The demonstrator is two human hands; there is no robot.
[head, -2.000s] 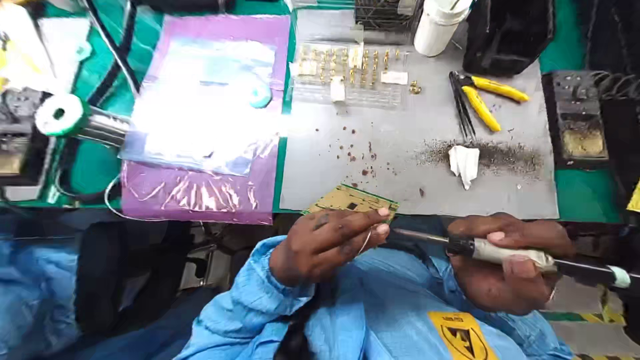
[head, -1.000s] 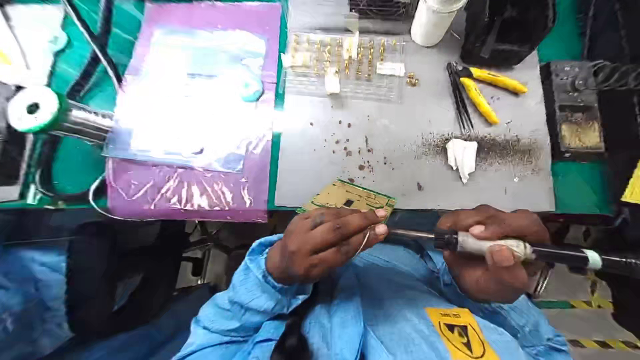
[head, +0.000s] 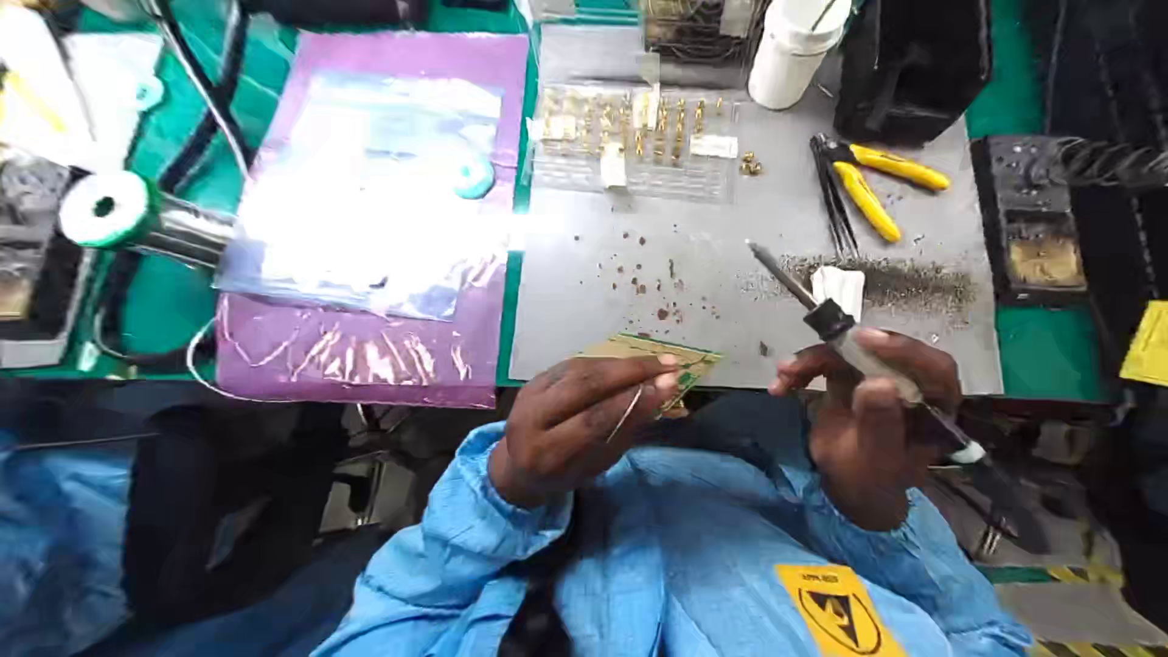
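My left hand (head: 579, 424) grips a gold-and-green circuit board (head: 650, 349) by its near side, and a thin strand of solder wire (head: 624, 415) sticks out between its fingers. My right hand (head: 871, 420) holds a soldering iron (head: 871, 358) by its light handle. The iron's tip points up and left over the grey mat, apart from the board. Behind it lies a folded white tissue (head: 837, 290) among dark scraps. Tweezers (head: 832, 205) and yellow-handled cutters (head: 876, 178) rest beyond the tissue. Part of the board is hidden by my left fingers.
A clear tray of brass-coloured parts (head: 630, 137) sits at the mat's back, with a white bottle (head: 796, 55) behind. Left are a purple sheet (head: 365, 360) under clear bags and a solder spool (head: 108, 208). A soldering-iron stand (head: 1040, 228) is at the right. Brown bits (head: 662, 313) dot the mat.
The soldering iron has left the board; its tip now points up and away over the mat, where earlier it reached my left fingertips. My left hand still holds the board.
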